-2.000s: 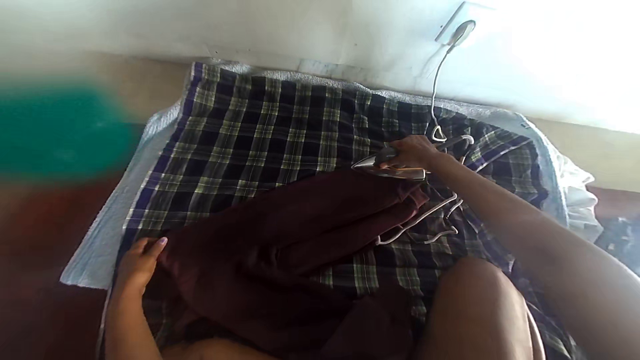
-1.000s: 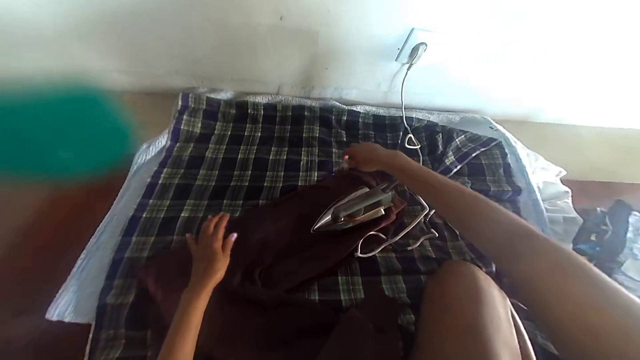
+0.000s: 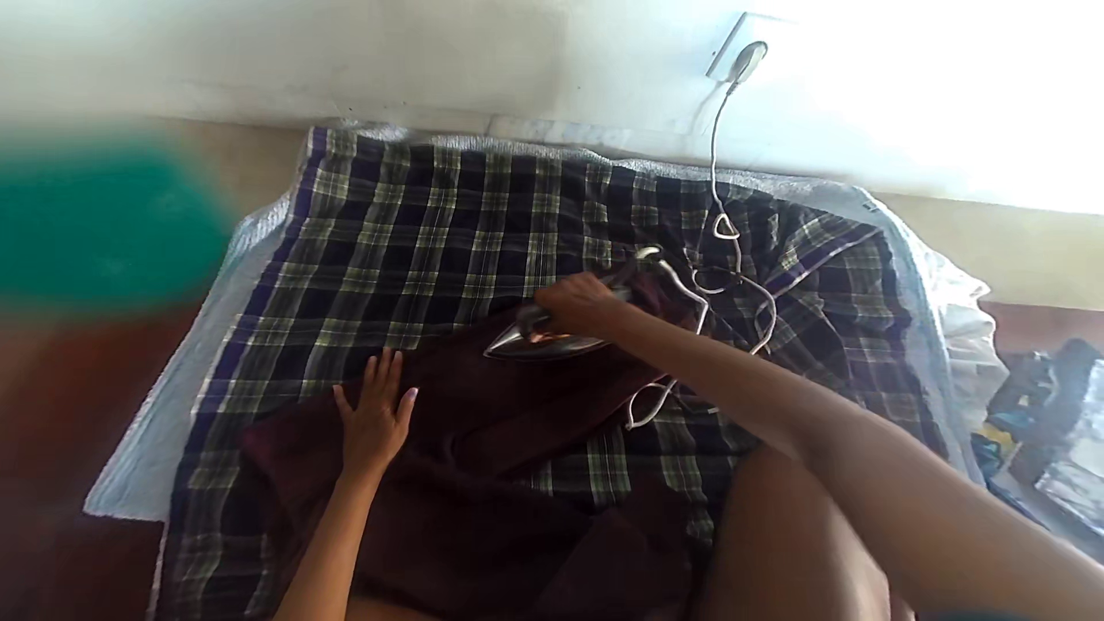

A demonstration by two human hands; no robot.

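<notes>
A dark maroon garment (image 3: 500,423) lies spread over a plaid cloth (image 3: 397,233). My right hand (image 3: 573,306) grips the handle of a clothes iron (image 3: 543,347), whose pointed tip faces left on the garment's upper part. To the left, my left hand (image 3: 375,414) rests flat on the garment near its upper edge, fingers spread and holding nothing. The iron's pale cord (image 3: 768,310) loops over the cloth behind and to the right of the iron. The underside of the iron is hidden.
Beneath the plaid cloth is a light towel-like layer (image 3: 155,448). The cord runs up to a plug (image 3: 749,60) in a wall socket (image 3: 729,47). A blurred green object (image 3: 103,220) fills part of the left side. My bent leg (image 3: 793,535) is in front; assorted items (image 3: 1035,414) lie at right.
One second ago my right hand was off the iron, beside the garment's upper edge; now it grips the handle. My left hand has moved from the garment's left end to its upper edge.
</notes>
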